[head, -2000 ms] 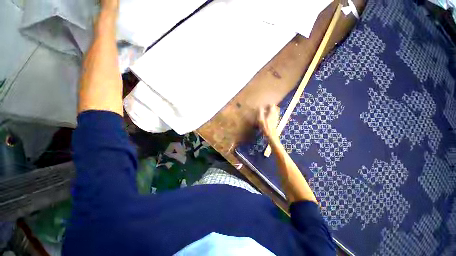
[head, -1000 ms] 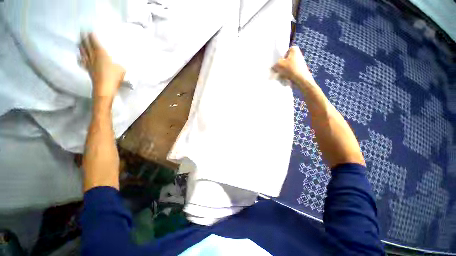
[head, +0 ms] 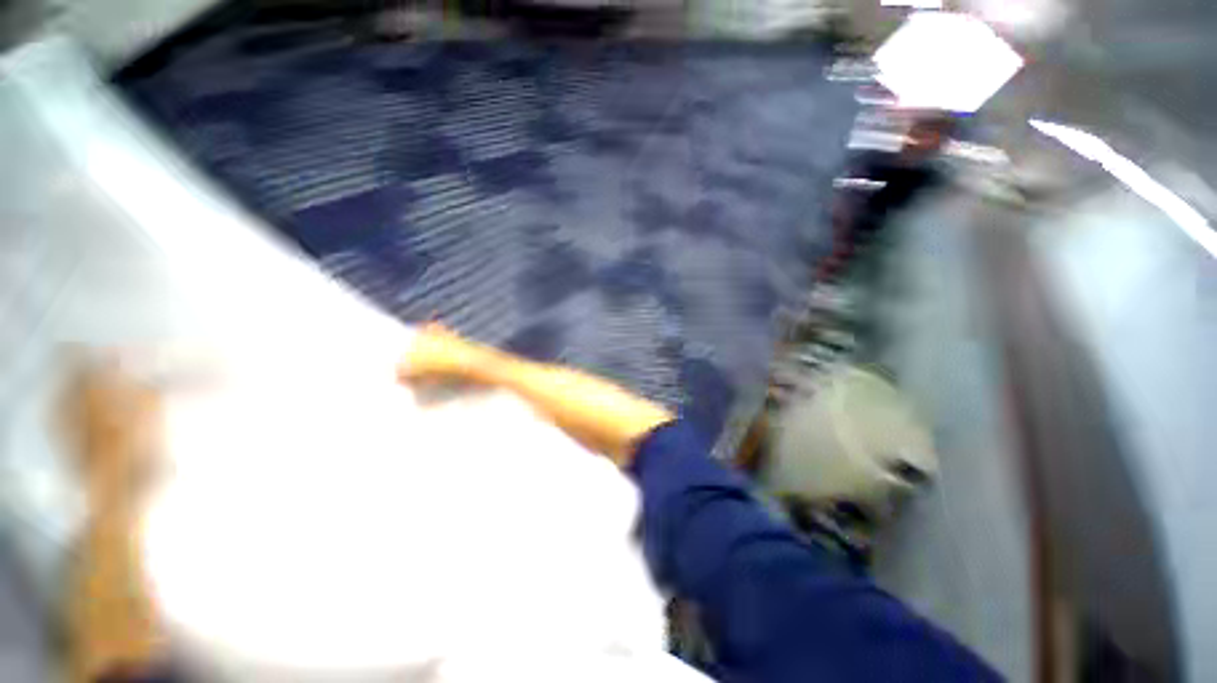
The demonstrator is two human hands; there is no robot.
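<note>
A white sheet [head: 387, 534] shows very bright in the lower left and covers part of the navy patterned fabric [head: 534, 174], which lies spread beyond it. My right hand [head: 441, 358] is at the far edge of the sheet, by the navy fabric, and is shut on that edge. My left hand [head: 110, 400] is at the left, blurred, against the pale sheet; its fingers cannot be made out. The whole view is smeared by motion.
A pale rounded container, perhaps a bucket [head: 854, 440], stands beside the fabric's right edge, near my right sleeve. Blurred clutter runs along that edge. A grey floor and a dark brown strip [head: 1068, 440] lie at the far right. A bright light patch is at the upper right.
The view has swung to the right along the table. The white sheet is now in front of me with my right hand at its edge. The bucket-like container and floor have come into view.
</note>
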